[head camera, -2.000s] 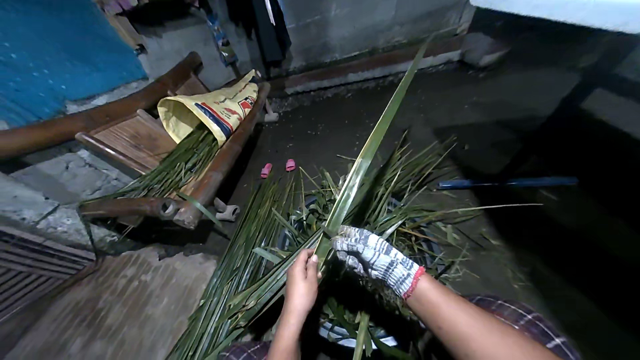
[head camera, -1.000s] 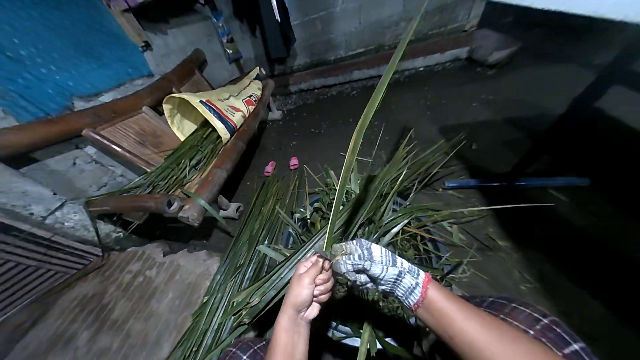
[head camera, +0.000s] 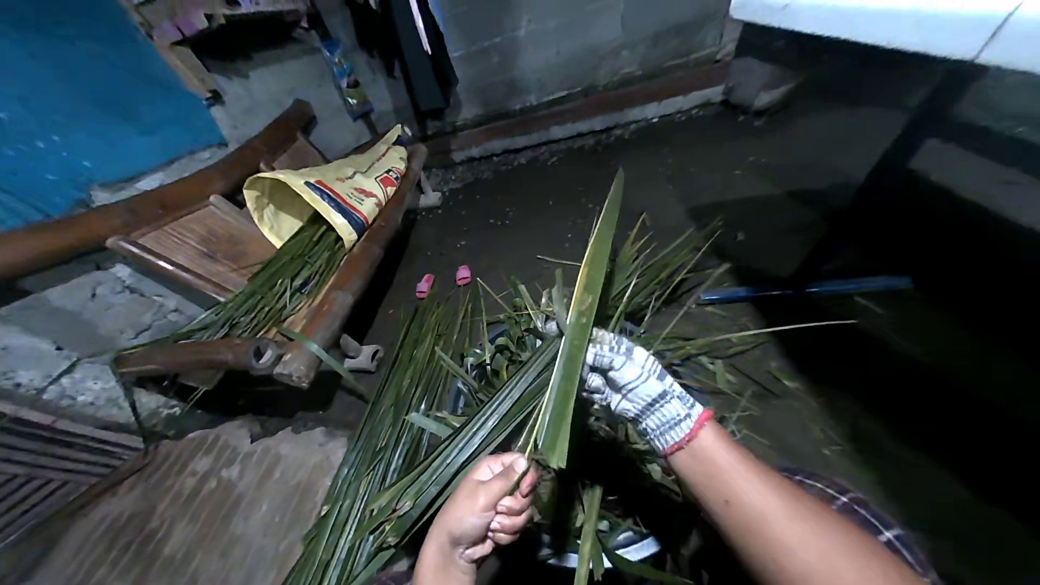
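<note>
My bare left hand (head camera: 491, 502) pinches the lower end of a long green palm leaflet (head camera: 582, 325), which points up and away from me. Higher on the leaflet, my right hand (head camera: 630, 382), in a grey-and-white knit glove with a red cuff, is closed at its right edge; the fingertips are partly hidden. Below and left of the hands lies a bundle of long green leaflets (head camera: 406, 439). Behind the hands, cut and curled leaf strips (head camera: 508, 357) fill and surround a tub that is mostly hidden.
At left, a bamboo bench (head camera: 349, 301) holds a yellow printed sack (head camera: 349, 191) with leaves (head camera: 276, 284) spilling out. Small pink slippers (head camera: 463, 275) and a blue pole (head camera: 804, 289) lie on the dark floor. A white-topped table (head camera: 886, 24) stands upper right.
My gloved right hand has moved up and away from my left hand, along the leaflet. The leaflet now shows its broad face, where it looked narrow a second ago.
</note>
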